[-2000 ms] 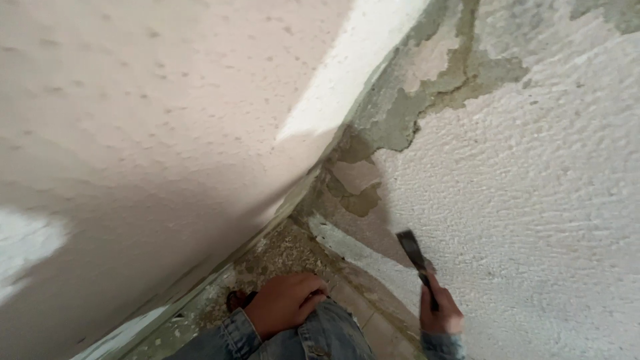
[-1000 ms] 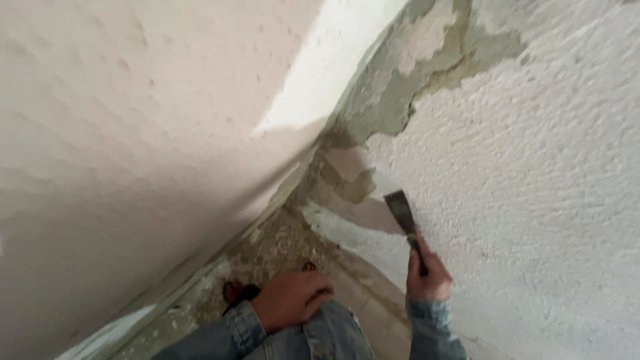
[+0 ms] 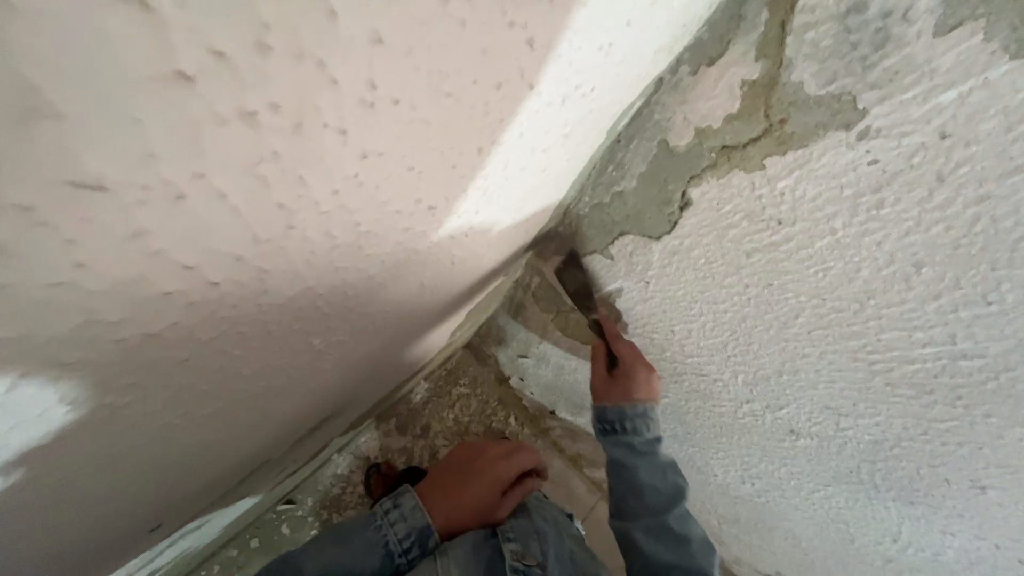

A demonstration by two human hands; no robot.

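My right hand (image 3: 628,370) grips the dark handle of a putty knife (image 3: 580,288). Its dark blade points up and left, over the peeled patch near the corner where two walls meet. Whether the blade touches the wall I cannot tell. Bare grey plaster (image 3: 640,200) shows above the blade, with ragged edges against the white textured wall (image 3: 840,320). My left hand (image 3: 480,484) rests on my denim-covered knee, its fingers curled, with no tool visible in it.
On the left stands a pinkish pitted wall (image 3: 240,200) with bright patches of light. Paint flakes and crumbs litter the floor (image 3: 448,404) in the corner. A foot in a dark sandal (image 3: 390,480) is beside my left hand.
My right hand has moved the putty knife up and left across the wall, from the white textured part to the peeled area by the corner. My left hand has stayed at the knee.
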